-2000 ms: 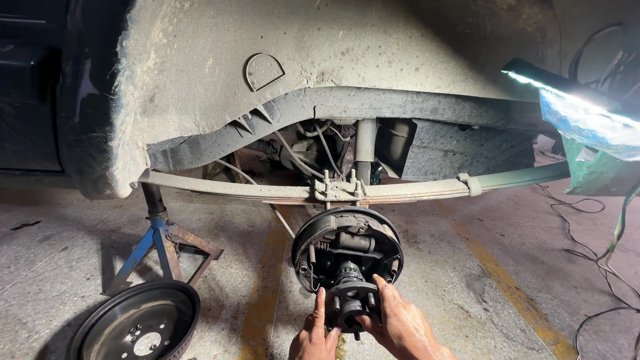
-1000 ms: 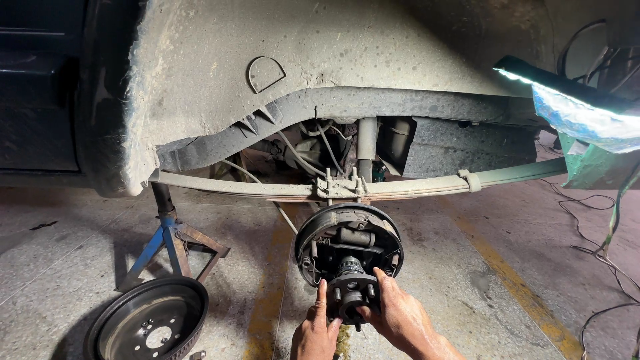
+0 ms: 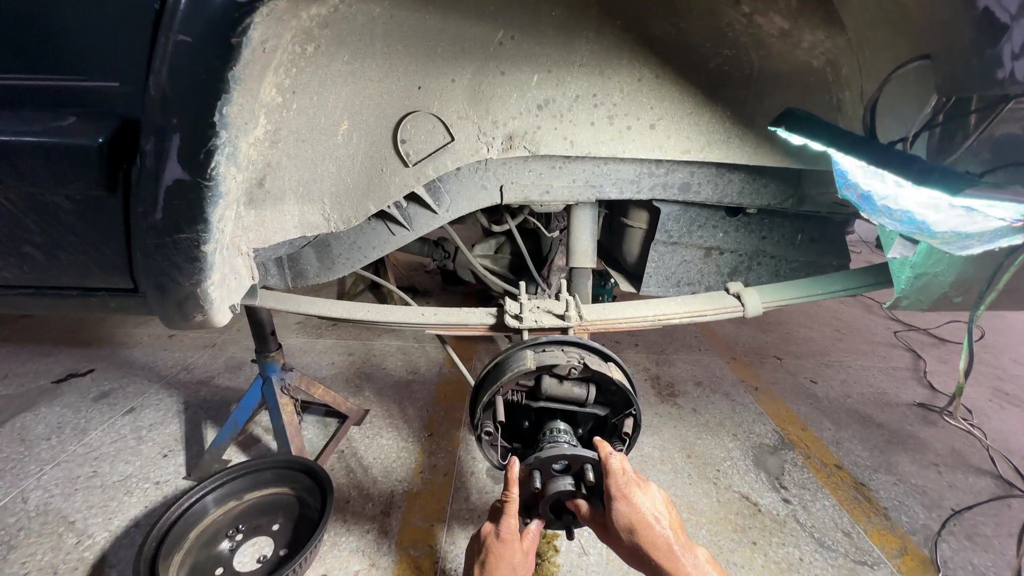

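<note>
Both hands hold a dark wheel hub flange with studs in front of the drum brake assembly. My left hand grips the flange's left edge, with a finger pointing up along it. My right hand holds the right side, its thumb near the centre bore. Behind the flange a shiny greased bearing or shaft part reaches toward the middle of the backing plate. Brake shoes, springs and a wheel cylinder show on that plate. How far the shaft sits inside is hidden.
Above the brake runs a leaf spring under the wheel arch. A blue jack stand stands at left behind a brake drum on the floor. A lit work lamp hangs at right, with cables trailing down.
Both hands stay on the hub flange, which shows slightly turned since the first frame. The view has shifted a little.
</note>
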